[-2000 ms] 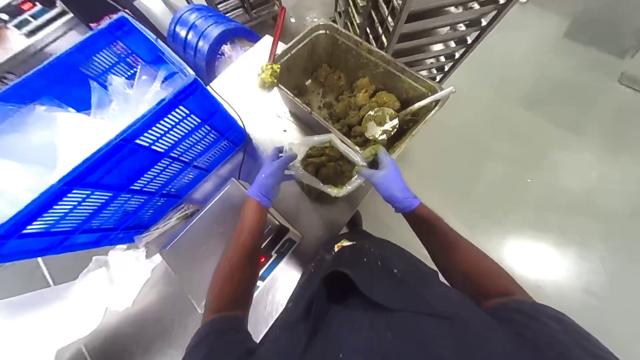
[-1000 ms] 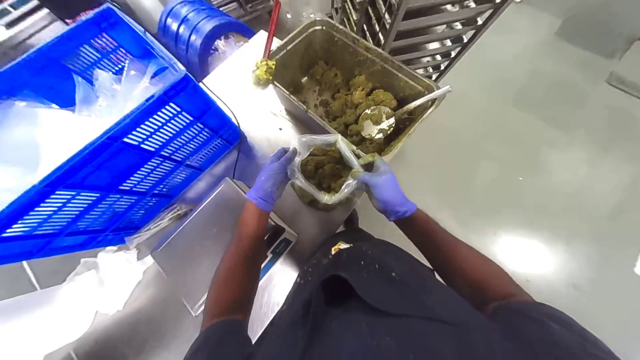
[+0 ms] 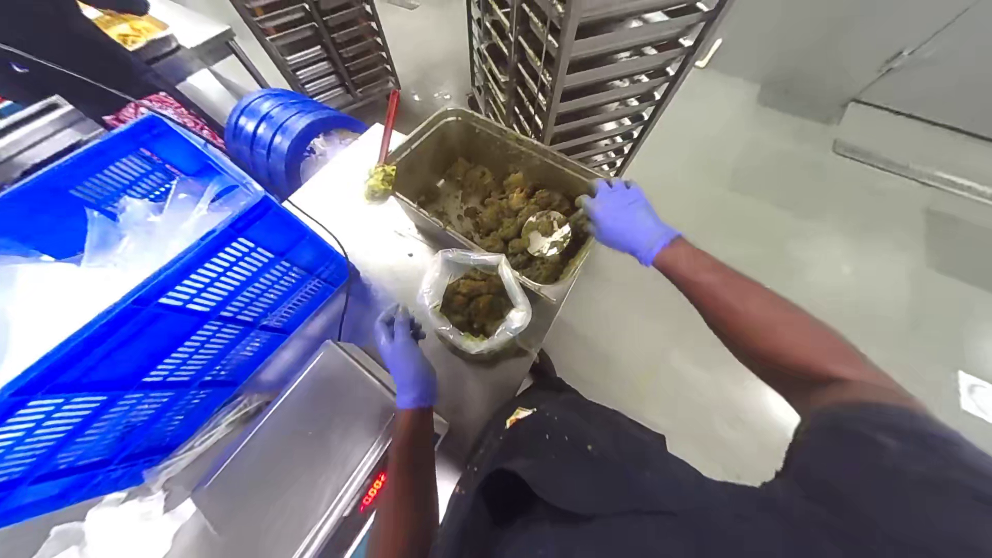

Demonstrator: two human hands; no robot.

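A clear plastic bag (image 3: 513, 316) stands with its mouth open on the steel table, holding a greenish-brown chunky food. Just left of it is my left hand (image 3: 405, 356) in a purple glove, fingers bent and holding nothing. Behind the bag sits a rectangular tub (image 3: 457, 116) of the same food, with a round ladle (image 3: 547, 233) lying in it. My gloved right hand (image 3: 626, 219) is at the tub's right edge, where the ladle's handle was; the fingers' grip is partly hidden. A red-handled utensil (image 3: 389, 128) with a food-covered head rests beside the tub.
At left, a blue perforated crate (image 3: 232, 310) holds clear plastic bags. A steel scale (image 3: 287, 457) with a lit red display lies below my left hand. Blue round containers (image 3: 283, 136) stand behind the crate. Steel racks (image 3: 612, 77) stand beyond the tub. A person in dark clothing (image 3: 54, 46) is at upper left.
Both hands have let go of the bag. My left hand is now left of it, and my right hand has moved out to the tub's right edge. The view has shifted, showing more of the racks.
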